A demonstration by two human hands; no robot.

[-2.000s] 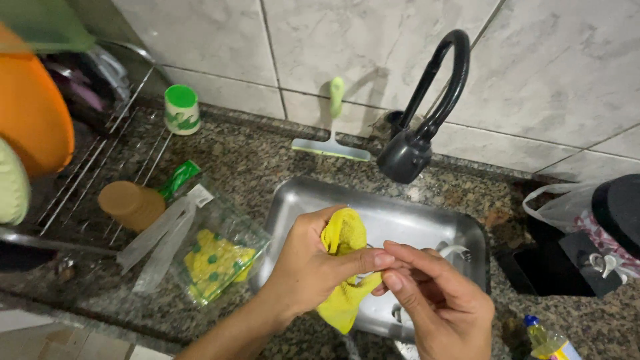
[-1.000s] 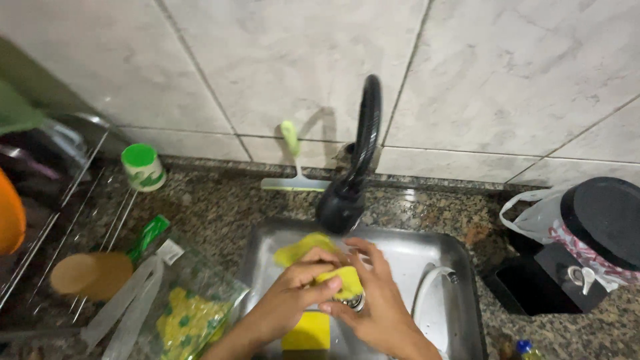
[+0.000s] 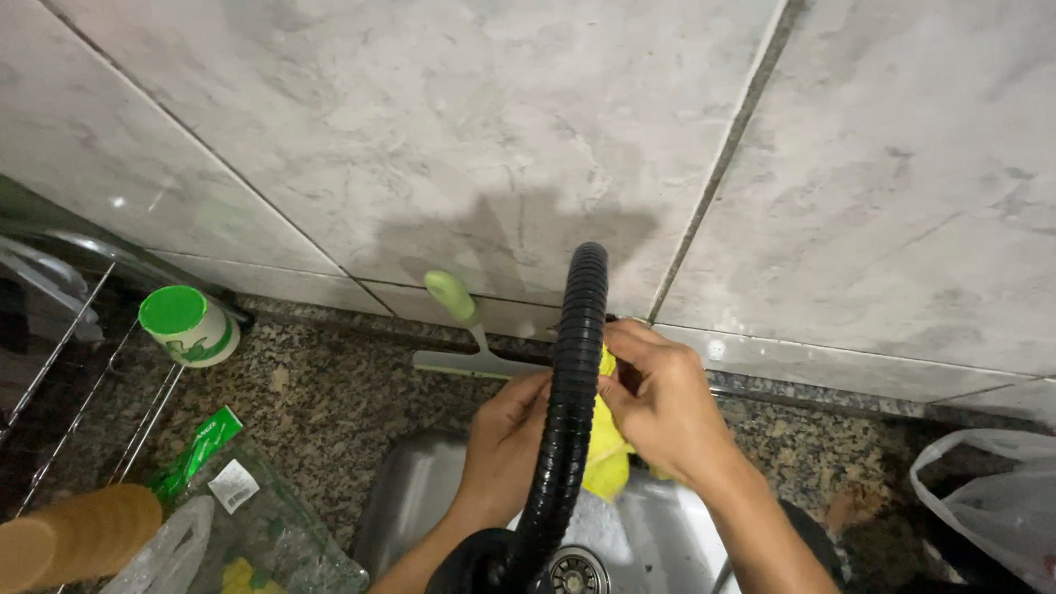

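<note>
A yellow cloth (image 3: 606, 454) is bunched behind the black ribbed faucet neck (image 3: 573, 371). My right hand (image 3: 660, 392) grips the cloth from the right, with thumb and fingers curled near the wall. Left of the neck is my left hand (image 3: 507, 429); its fingertips are hidden by the neck, so its hold cannot be told. Both hands are above the back of the stainless steel sink (image 3: 412, 478), whose drain (image 3: 577, 571) shows below them. The faucet's black head (image 3: 478, 565) is close to the camera at the bottom.
A squeegee (image 3: 474, 363) with a green handle leans on the tiled wall. To the left are a green-lidded container (image 3: 190, 326), a wire rack (image 3: 107, 371), a brown ridged container (image 3: 91, 528) and clear plastic packaging (image 3: 280, 528). A whitish plastic bag (image 3: 990, 487) lies at right.
Both hands have moved from over the sink basin to behind the faucet neck, near the wall, with the yellow cloth. The view has shifted closer to the wall.
</note>
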